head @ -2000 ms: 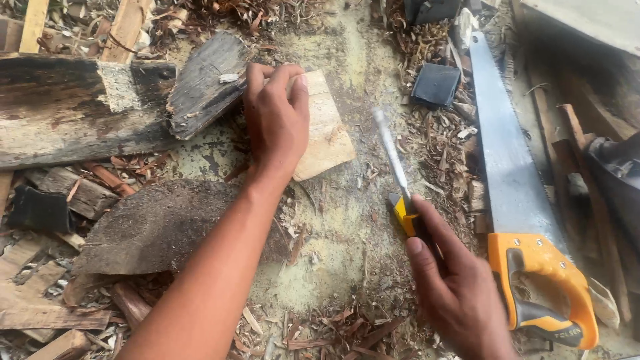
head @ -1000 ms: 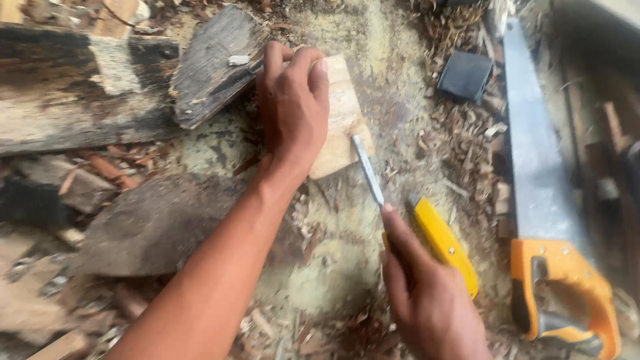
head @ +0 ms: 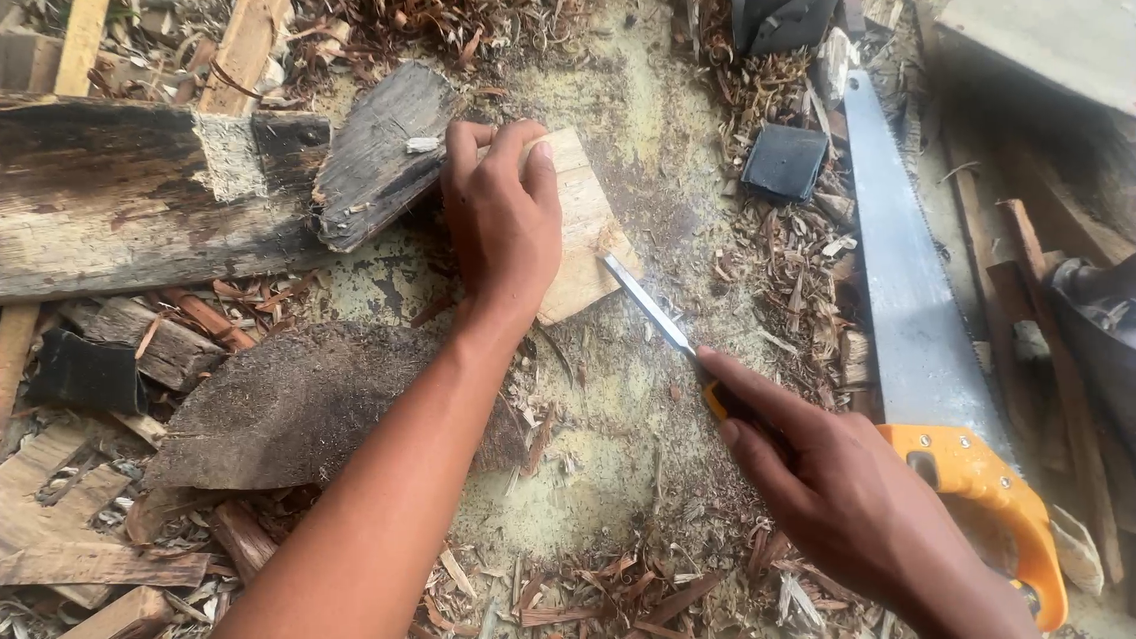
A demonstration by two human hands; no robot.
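My left hand (head: 504,213) grips the upper left edge of a pale wooden block (head: 581,231), its fingers curled over the top. A wood chisel (head: 652,306) is in my right hand (head: 816,461), which is closed around its dark and yellow handle. The tip of the metal blade meets the block's face near its right edge, beside a small rough spot. Most of the handle is hidden in my fingers. A handsaw (head: 923,293) with an orange handle lies to the right of my right hand.
Weathered planks (head: 133,222) and a grey wood piece (head: 386,151) lie at the left, above a dark rounded slab (head: 293,408). A black square piece (head: 784,163) rests among wood shavings (head: 799,284) near the saw. More shavings are along the bottom.
Two seconds ago the chisel was off the block, to its right; now its tip is at the block's face. My left hand has stayed on the block.
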